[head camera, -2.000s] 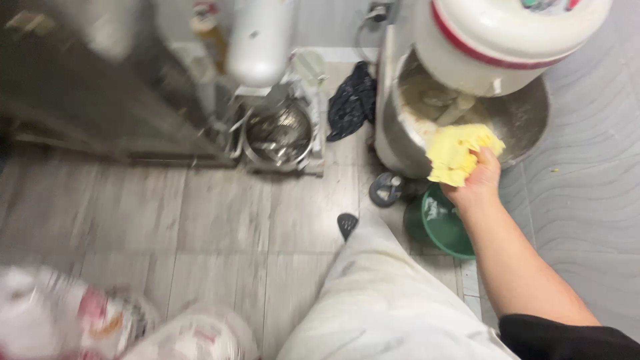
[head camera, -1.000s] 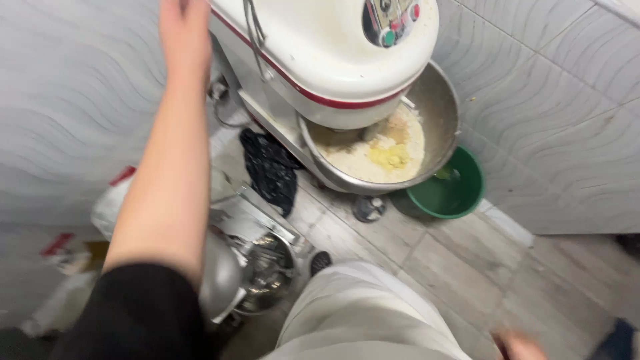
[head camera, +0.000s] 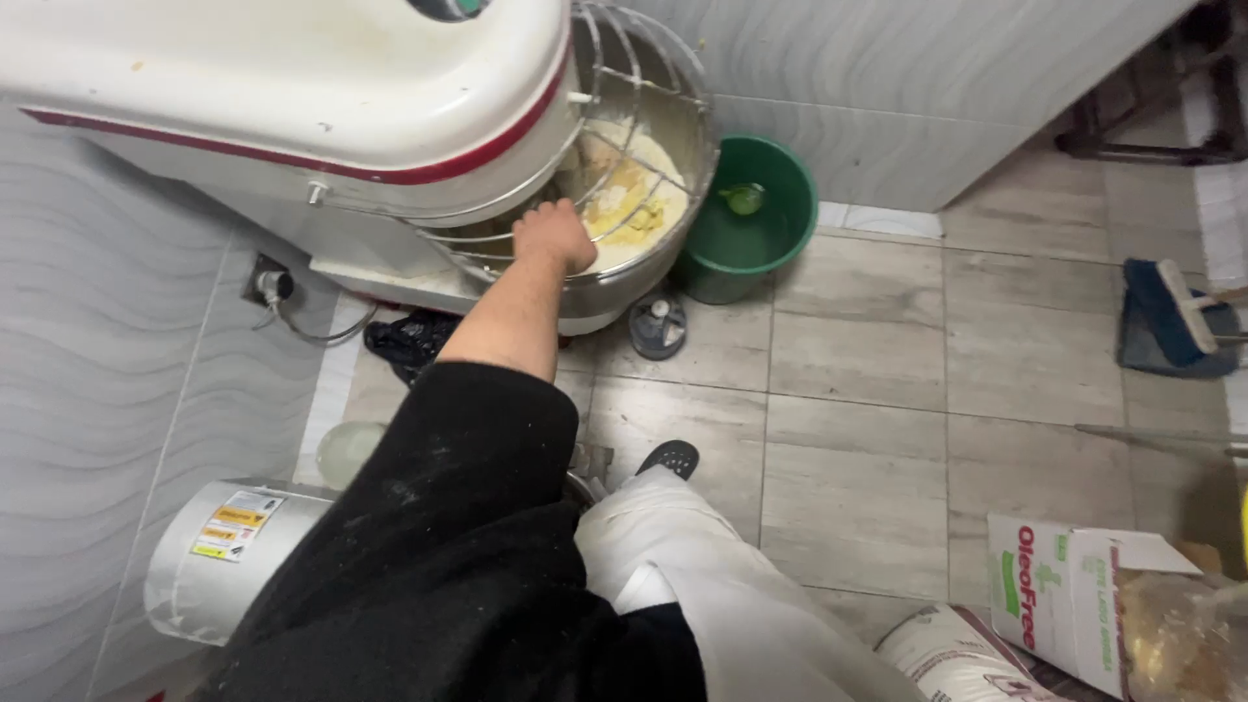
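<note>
A white spiral dough mixer (head camera: 390, 88) with a red stripe stands at the upper left. Its steel bowl (head camera: 634, 278) holds pale flour with soft yellow lumps (head camera: 643, 222) on top. Curved bars of a wire bowl guard (head camera: 639, 78) lie across the bowl's opening. My left hand (head camera: 554, 237) reaches in from below, its fingers curled around the guard's bars at the near side of the bowl; the fingertips are partly hidden. My right hand is out of view.
A green bucket (head camera: 795, 229) stands against the bowl's right side. On the floor are a grey round object (head camera: 658, 327) and a black plastic bag (head camera: 409, 341). A smaller machine (head camera: 214, 575) is lower left, a carton (head camera: 1048, 595) lower right, and a broom and dustpan (head camera: 1170, 322) far right.
The yellow mass that my right hand held two seconds ago is in the bowl. My left hand has come down to the bowl, and the wire guard now covers it. The view has swung right.
</note>
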